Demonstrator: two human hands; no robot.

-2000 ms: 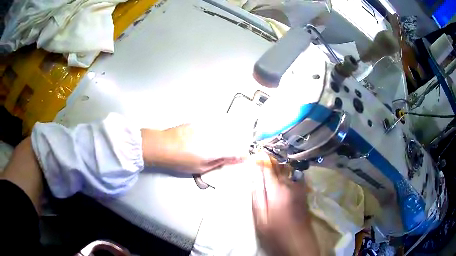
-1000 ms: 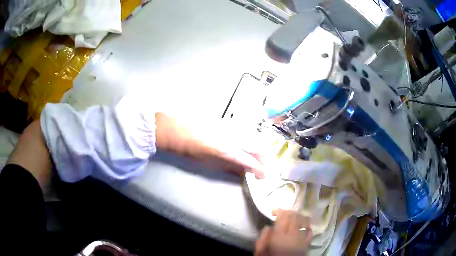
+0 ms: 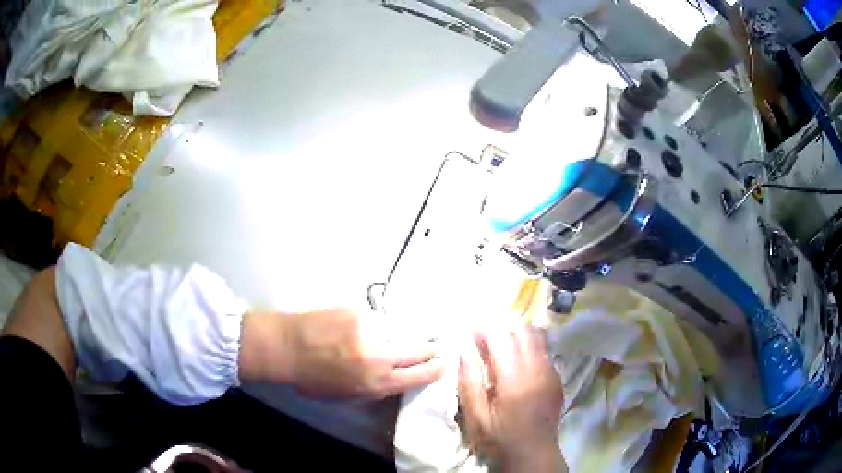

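Observation:
My left hand (image 3: 346,356) lies at the table's front edge, in a white sleeve cover, its fingertips closed on the edge of the cream garment piece (image 3: 429,427). My right hand (image 3: 517,393) is beside it, fingers on the cloth just in front of the presser foot (image 3: 517,259). The cloth between the hands is washed out by glare. More of the cream cloth is bunched right of my right hand, below the head of the sewing machine (image 3: 706,277). The needle cannot be made out.
The slide plate outline (image 3: 406,242) shows left of the needle area. A crumpled pale cloth pile (image 3: 120,51) lies upper left on a shiny yellow-brown taped package (image 3: 78,157). The grey lamp (image 3: 526,78) hangs above the machine head. A brown box edge (image 3: 667,448) shows lower right.
My right hand has moved up from the lower edge to beside my left hand. My left hand has drawn back left and down. The cloth's curved edge is now gathered between them.

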